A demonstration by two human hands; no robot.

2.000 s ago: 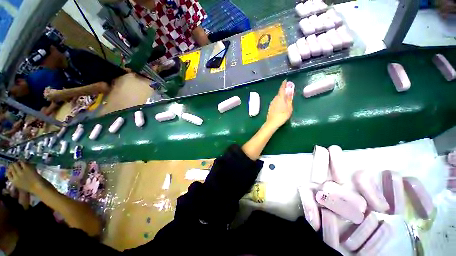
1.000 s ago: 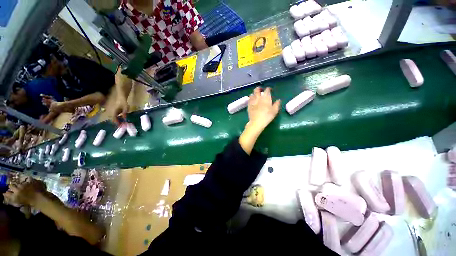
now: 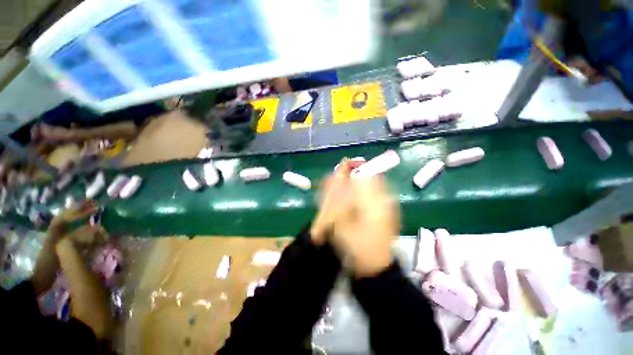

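Observation:
My left hand (image 3: 333,204) and my right hand (image 3: 371,218) are close together over the near half of the green conveyor belt (image 3: 486,187), both blurred and overlapping. A pale pink housing (image 3: 377,164) shows just beyond the fingertips; whether a hand touches it or it lies on the belt is unclear. Anything between the palms is hidden. More housings lie spaced along the belt, one (image 3: 429,173) right of my hands and one (image 3: 297,180) left. A loose pile of larger-looking pink housings (image 3: 450,295) lies on the white sheet (image 3: 517,243) at lower right.
Rows of housings (image 3: 425,114) stand on the grey ledge (image 3: 326,139) beyond the belt, near a phone-like dark rectangle (image 3: 302,106). A blurred white-and-blue panel (image 3: 312,35) covers the upper left. A neighbour's arms (image 3: 76,270) are at left. A grey post (image 3: 527,80) stands at right.
My right hand has come into view beside my left, which has drawn back toward me. The view has shifted, and the white-and-blue panel now covers the upper left. Belt housings have shifted.

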